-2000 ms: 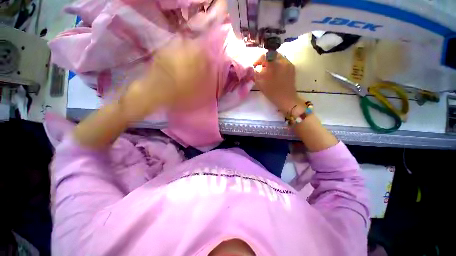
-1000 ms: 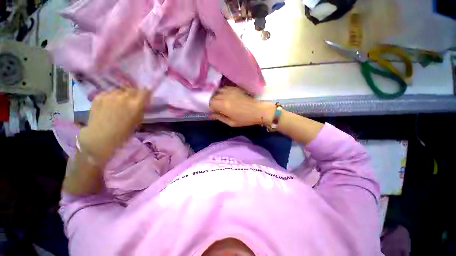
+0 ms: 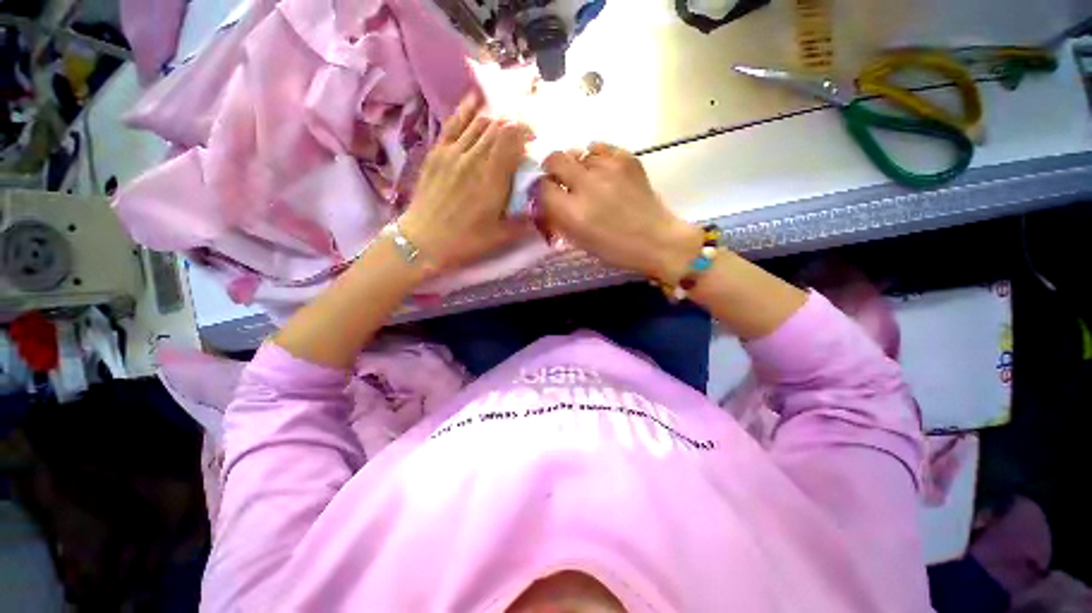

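A large pink garment (image 3: pixel 299 144) lies bunched on the machine table, left of the needle area. My left hand (image 3: pixel 461 192) lies on the garment with its fingers pointing to the presser foot (image 3: pixel 546 42). My right hand (image 3: pixel 608 210) is just to its right, with fingers bent and pinching the garment's edge near the lamp-lit bed. The cloth between the hands is overexposed, so its edge and the needle point cannot be made out.
Scissors with green handles (image 3: pixel 908 146) and yellow-handled scissors (image 3: pixel 922 82) lie at the right, near a yellow strip (image 3: pixel 814 34). A second machine (image 3: pixel 60 252) stands far left. Pink pieces (image 3: pixel 401 381) hang below the table's grey edge (image 3: pixel 790 230).
Both hands have moved up to the needle area from the table's front edge. The garment is gathered further left, and the camera view has tilted.
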